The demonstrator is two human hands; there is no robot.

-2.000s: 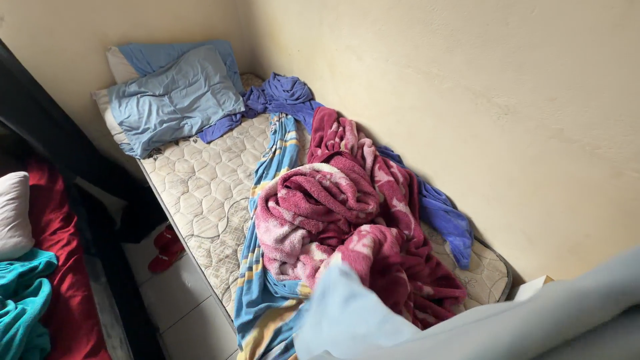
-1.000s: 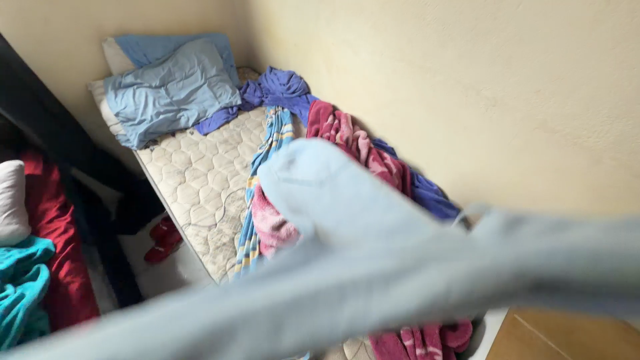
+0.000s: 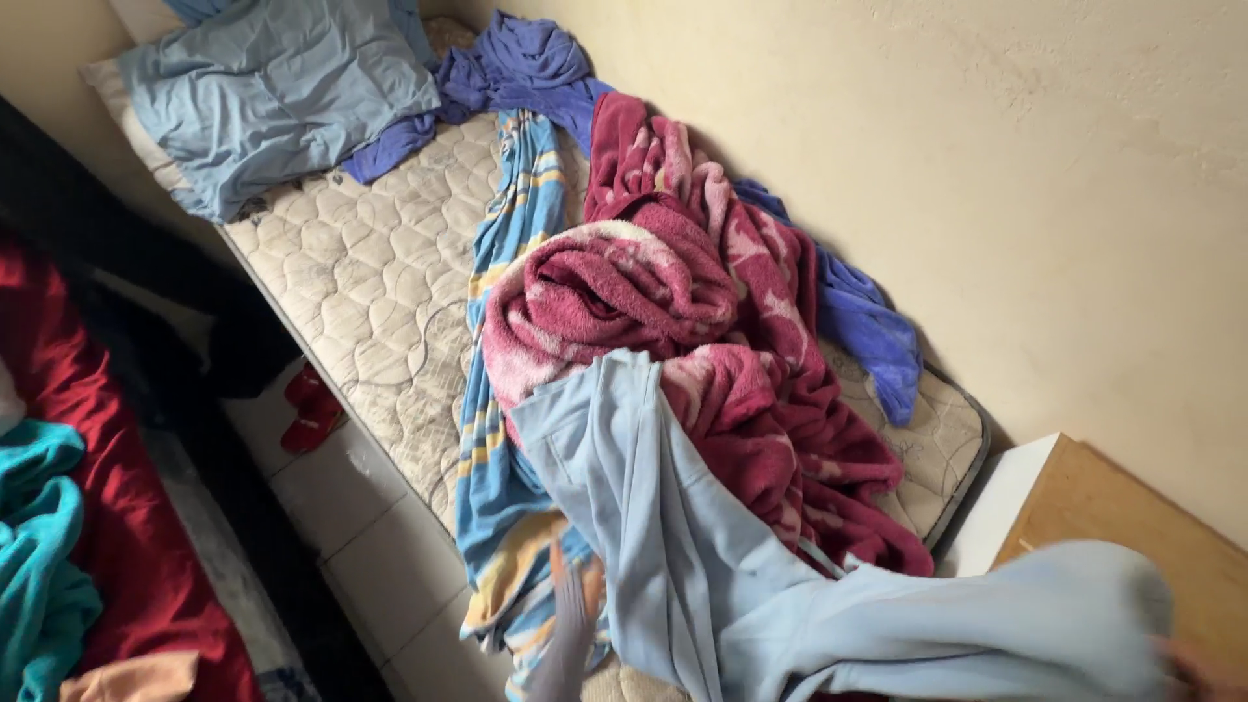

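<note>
A light blue garment (image 3: 682, 517) lies partly over a crumpled maroon and pink fleece blanket (image 3: 624, 283) on a bed. My right hand (image 3: 1194, 673), blurred and cut by the right edge, holds the garment's raised end; most of its fingers are hidden. Left of the garment, a blurred shape looks like my left hand (image 3: 575, 580), with grey fabric below it; its fingers are unclear. A blue and yellow striped cloth (image 3: 487, 429) runs down the quilted mattress (image 3: 361, 263). Purple-blue cloth (image 3: 863, 312) lies along the wall side.
Light blue pillows (image 3: 283, 88) rest at the bed's head. A wooden-topped cabinet (image 3: 1111, 507) stands by the foot. Red footwear (image 3: 312, 419) lies on the tiled floor. Another bed on the left has red bedding (image 3: 107, 468) and a teal cloth (image 3: 39, 546). A wall (image 3: 975, 175) borders the bed.
The light blue garment, blurred across the view a second ago, now drapes lower over the maroon blanket and striped cloth. My right hand has come into view. The view has moved nearer to the bed.
</note>
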